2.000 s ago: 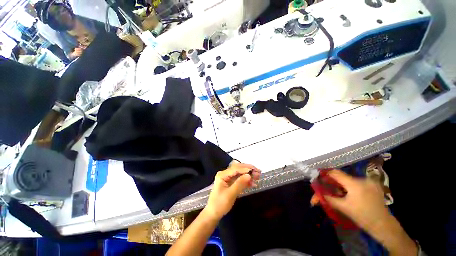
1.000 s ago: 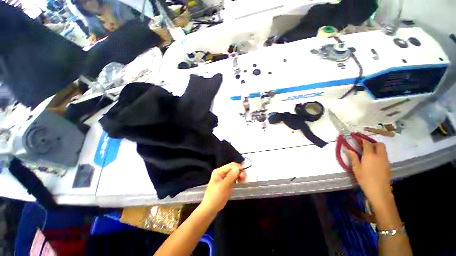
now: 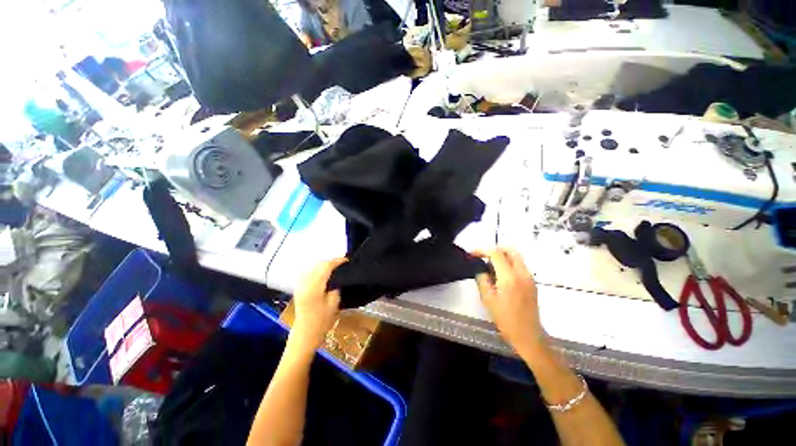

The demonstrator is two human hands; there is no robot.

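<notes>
A black garment (image 3: 393, 196) lies bunched on the white machine table, left of the needle area. My left hand (image 3: 316, 305) grips its near left edge. My right hand (image 3: 509, 292) pinches its near right corner, so the near part is stretched between both hands at the table's front edge. The red-handled scissors (image 3: 715, 312) lie on the table to the right, away from my hands. A drawcord cannot be made out.
A black tape roll (image 3: 670, 240) with a loose tail lies beside the white machine head (image 3: 672, 183). A grey motor housing (image 3: 218, 172) stands at left. Blue crates (image 3: 384, 402) are below the table edge. A person (image 3: 336, 19) sits beyond.
My right hand has let go of the scissors, which now lie on the table, and has taken hold of the garment. My left hand has moved to its left edge. The view has swung left.
</notes>
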